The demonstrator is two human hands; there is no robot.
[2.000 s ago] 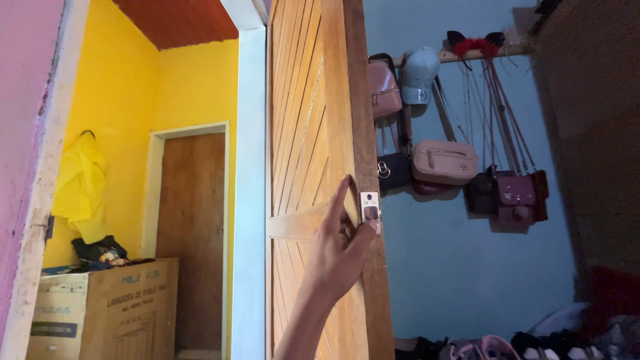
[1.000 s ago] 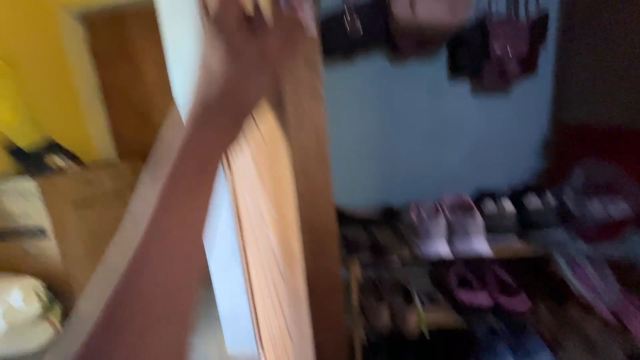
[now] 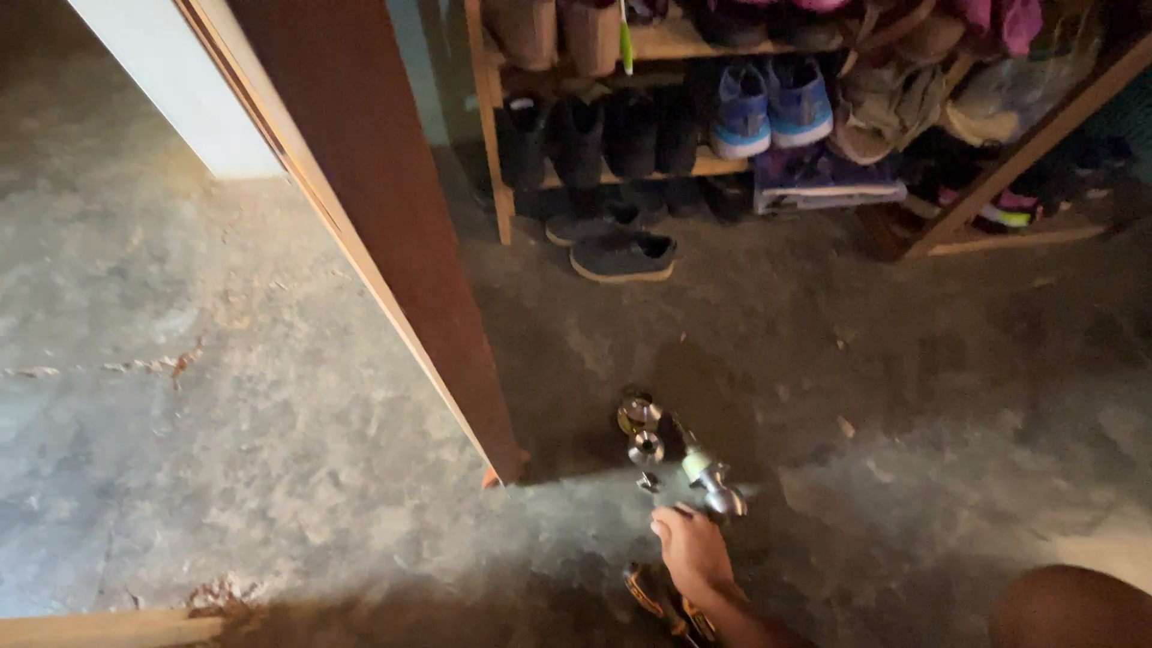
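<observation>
My right hand (image 3: 693, 544) reaches low over the concrete floor with curled fingers; whether it pinches something small is unclear. Just beyond the fingertips are a metal doorknob (image 3: 722, 497) with a pale collar, a round metal rosette (image 3: 639, 414), a smaller round metal part (image 3: 646, 447) and a small metal piece (image 3: 648, 483). Beside and partly under my wrist lies a tool with orange and black handles (image 3: 650, 594), perhaps pliers. The wooden door (image 3: 378, 216) stands to the left, seen along its edge. A small reddish thing at its foot cannot be made out. My left hand is not visible.
A wooden shoe rack (image 3: 490, 144) with several pairs of shoes stands at the back. A dark shoe (image 3: 623, 257) lies on the floor before it. A white door frame (image 3: 180, 81) is at upper left; my knee (image 3: 1071, 607) shows at lower right.
The view has swung down from the door and hanging bags to the floor. The hand seen on the door's edge earlier is out of sight; my right hand now shows near the metal parts.
</observation>
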